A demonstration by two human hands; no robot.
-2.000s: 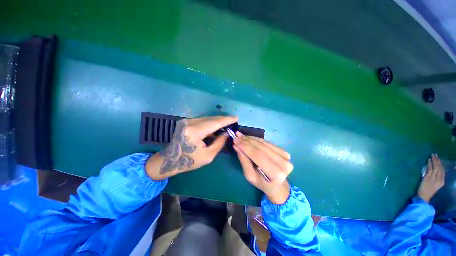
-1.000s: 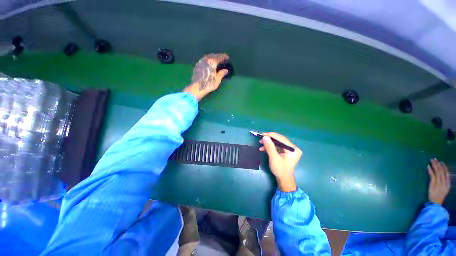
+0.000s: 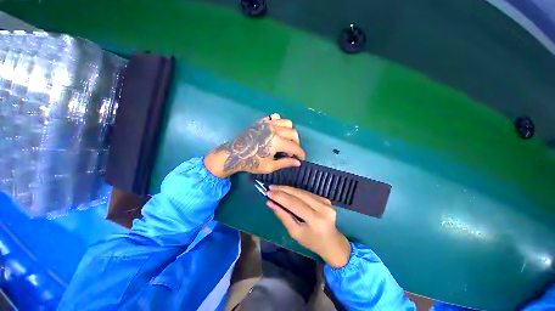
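Observation:
The slotted black strip [image 3: 372,197] lies on the teal bench, plain end to the right. My left hand [image 3: 268,146] is over its left part, fingers curled with the thumb along its upper edge. Dark material shows between thumb and fingers; I cannot tell whether it is the strip or a held piece. My right hand [image 3: 310,222] holds the tweezers [image 3: 263,189] like a pen, their bright tips at the strip's lower left edge, just below the left thumb. Whether the tips grip anything is not clear. A small black scrap [image 3: 336,151] lies beyond the strip.
Round black units stand along the belt, one at the top [image 3: 254,6], one right of it [image 3: 352,39] and one at the right [image 3: 524,127]. A dark stack of strips [image 3: 139,121] and shiny clear blister trays [image 3: 55,121] are at left. A blue sleeve shows at bottom right.
My left hand has come back from a round black unit at the belt to the strip. My right hand has moved left, bringing the tweezer tips to the strip. The view has shifted.

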